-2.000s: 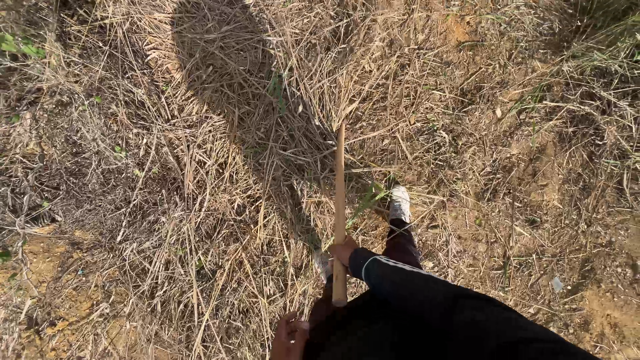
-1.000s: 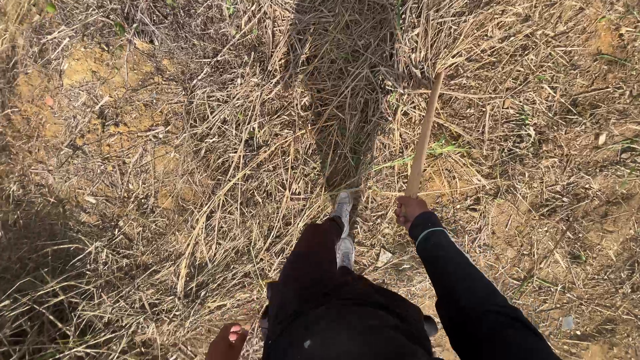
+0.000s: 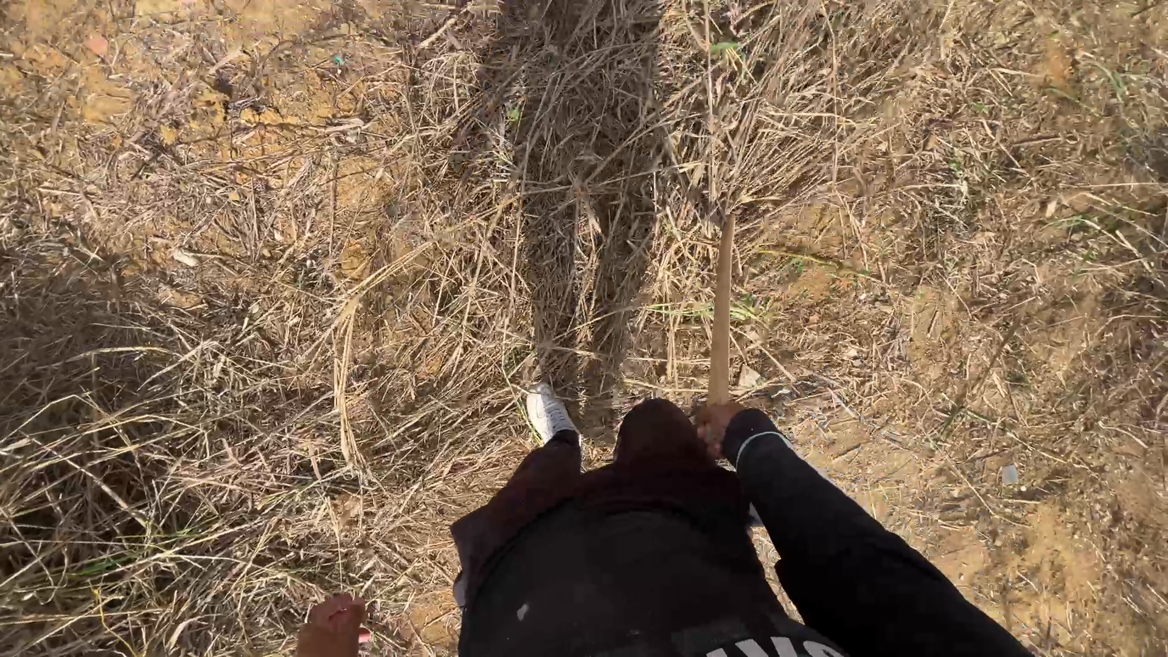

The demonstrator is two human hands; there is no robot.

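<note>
My right hand (image 3: 716, 427) is closed around the lower end of a long wooden handle (image 3: 721, 319), beside my right knee. The handle points forward over dry grass, and its far end meets a fan of straw-like stalks (image 3: 776, 155); whether they belong to it or lie on the ground I cannot tell. My left hand (image 3: 333, 625) is low at the bottom edge, left of my body, partly cut off by the frame. Its fingers look curled, and no object shows in it.
Dry cut grass (image 3: 347, 365) covers much of the ground, with denser tufts (image 3: 82, 511) at left. Sandy soil (image 3: 1031, 547) shows at right. A white shoe (image 3: 549, 412) stands in front of me, below my long shadow (image 3: 584, 164). A small pale scrap (image 3: 1009, 474) lies at right.
The wooden handle has gone from leaning right to pointing nearly straight ahead, still in my right hand. My legs have shifted in a step, with a knee now raised beside that hand. The view has moved over the ground.
</note>
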